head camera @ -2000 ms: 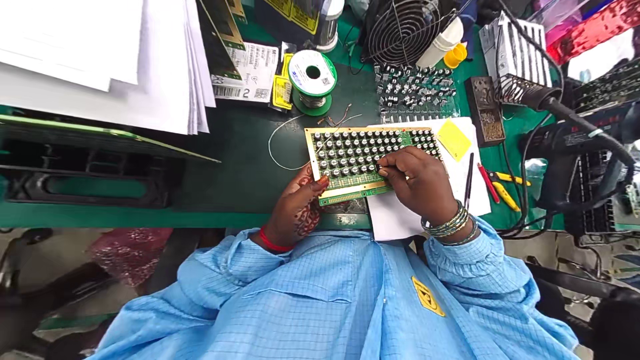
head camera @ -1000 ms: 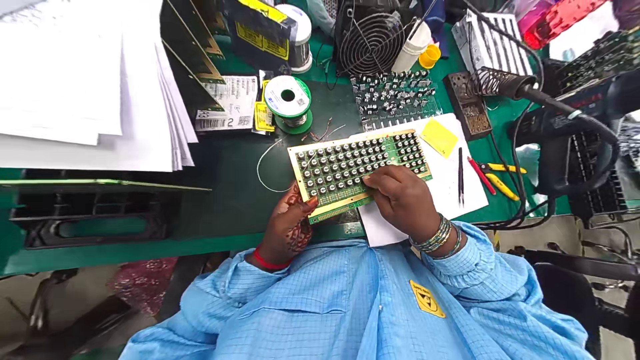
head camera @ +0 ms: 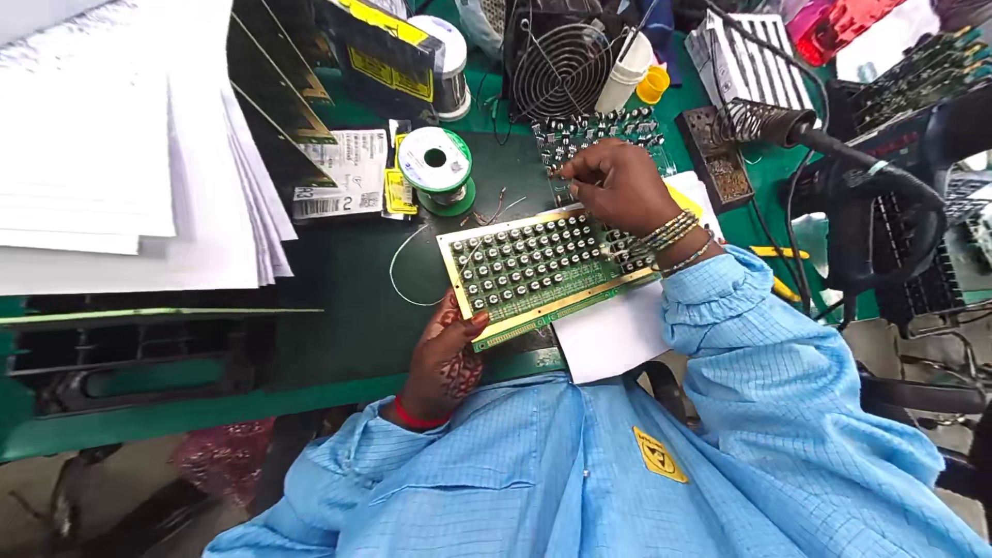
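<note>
My left hand [head camera: 449, 353] grips the lower left corner of a green printed circuit board [head camera: 519, 298] with gold edges, which lies tilted over the dark mat. Rows of small round black-and-silver components [head camera: 508, 248] cover most of the board. My right hand [head camera: 624, 186] is above the board's far edge, thumb and fingertips close together at the near left part of a group of loose components [head camera: 643, 128]; whether it pinches one cannot be made out. Just left of that group stands a green and white solder wire spool [head camera: 435, 159].
Stacked papers [head camera: 116, 178] cover the left side. Behind are a fan with a wire guard [head camera: 564, 70], a white bottle [head camera: 624, 74] and a yellow cap [head camera: 653, 84]. To the right are a soldering iron holder [head camera: 763, 122], a cable and yellow-handled pliers [head camera: 783, 288]. White paper [head camera: 612, 333] lies partly under the board.
My right hand has left the middle of the board and moved forward to the loose components. My left hand still holds the board's lower left corner.
</note>
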